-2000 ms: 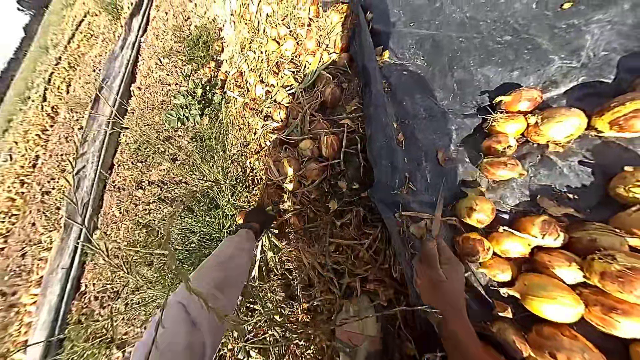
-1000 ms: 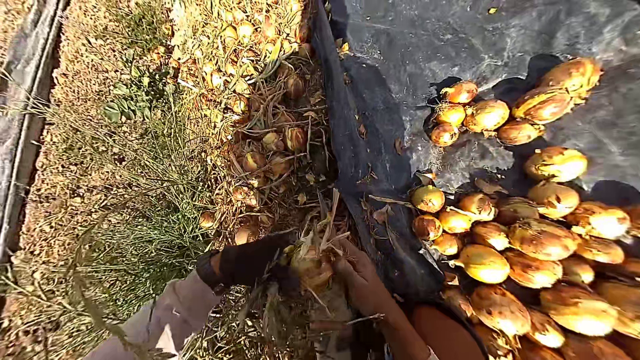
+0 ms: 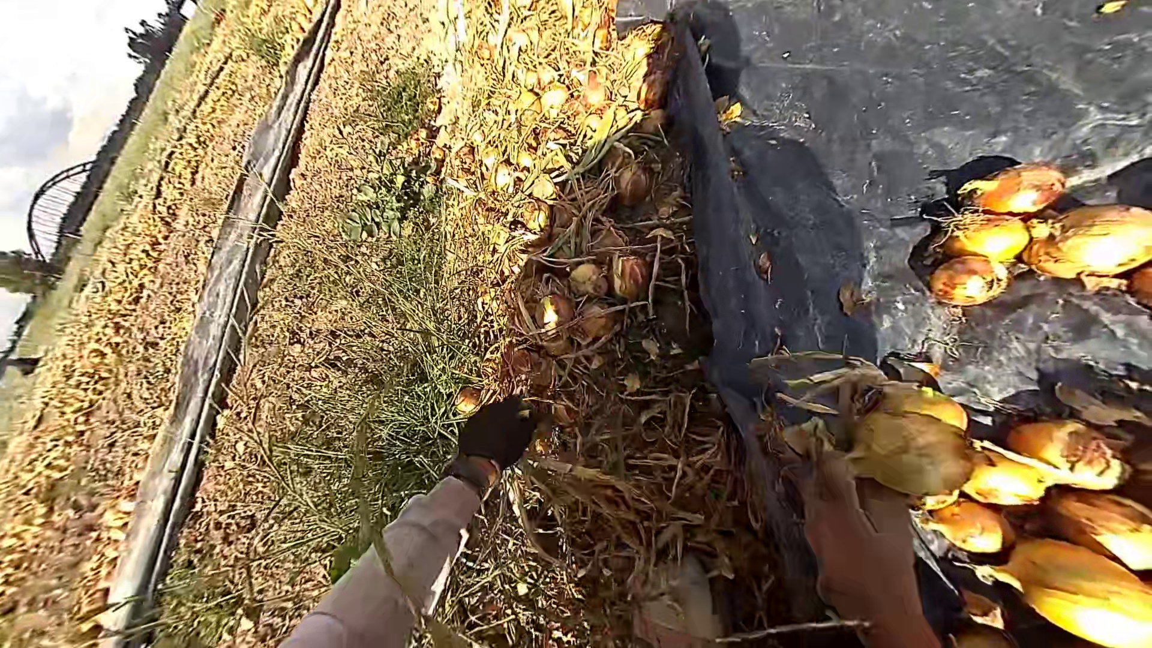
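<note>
My left hand [image 3: 497,432], in a dark glove with a band at the wrist, reaches down to the dry stalks beside an onion [image 3: 467,400]; its fingertips are hidden, so its hold is unclear. My bare right hand [image 3: 832,504] is over the edge of the dark sheet with an onion [image 3: 909,447] that has dry leaves still on it. More onions [image 3: 1071,585] lie in a group on the sheet at the lower right. Several others [image 3: 1017,236] form a smaller cluster above them. In the row, onions [image 3: 589,279] lie among withered tops.
Black ground sheet [image 3: 900,99] covers the right side, its raised edge [image 3: 720,270] running along the onion row. Green weeds [image 3: 396,360] grow left of the row. Farther left, a strip of sheeting [image 3: 238,243] runs beside dry ground.
A second ago both my hands were together at a leafy onion over the row. Now they are apart, my right hand over the sheet, my left at the row. The view has shifted and tilted.
</note>
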